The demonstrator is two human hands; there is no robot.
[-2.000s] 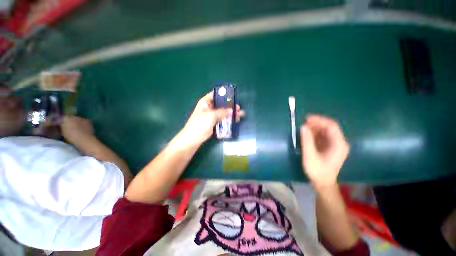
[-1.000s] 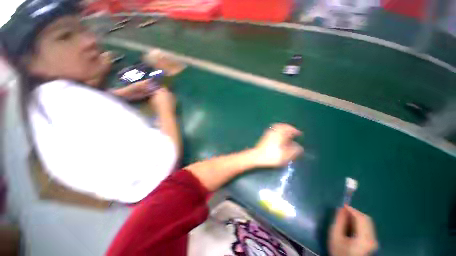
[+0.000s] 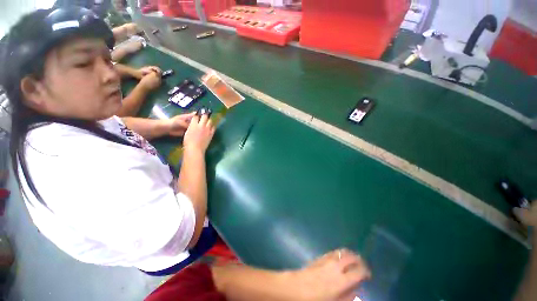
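A black phone body (image 3: 513, 194) with a small pale disc lies tilted on the green strip at the far right. My right hand (image 3: 527, 214) is cut off by the right edge; its fingertips are on the phone's near end. My left hand (image 3: 338, 273) is low over the table at the bottom centre, fingers curled, fingertips partly hidden; no held part shows. A tiny white patch sits below it at the frame edge. A clear sheet (image 3: 385, 258) lies flat beside it.
Another phone (image 3: 361, 110) lies beyond the pale rail (image 3: 353, 144). A coworker (image 3: 106, 176) sits at left, hands on a phone, near more phones (image 3: 186, 94) and an orange-and-white card (image 3: 224, 89). A thin dark tool (image 3: 247, 136) lies on the table. Red bins (image 3: 350, 26) stand behind.
The view has turned left and up since the first frame. My right hand has left the white-ended tool and reached out to the phone at far right. My left hand is lower in the picture.
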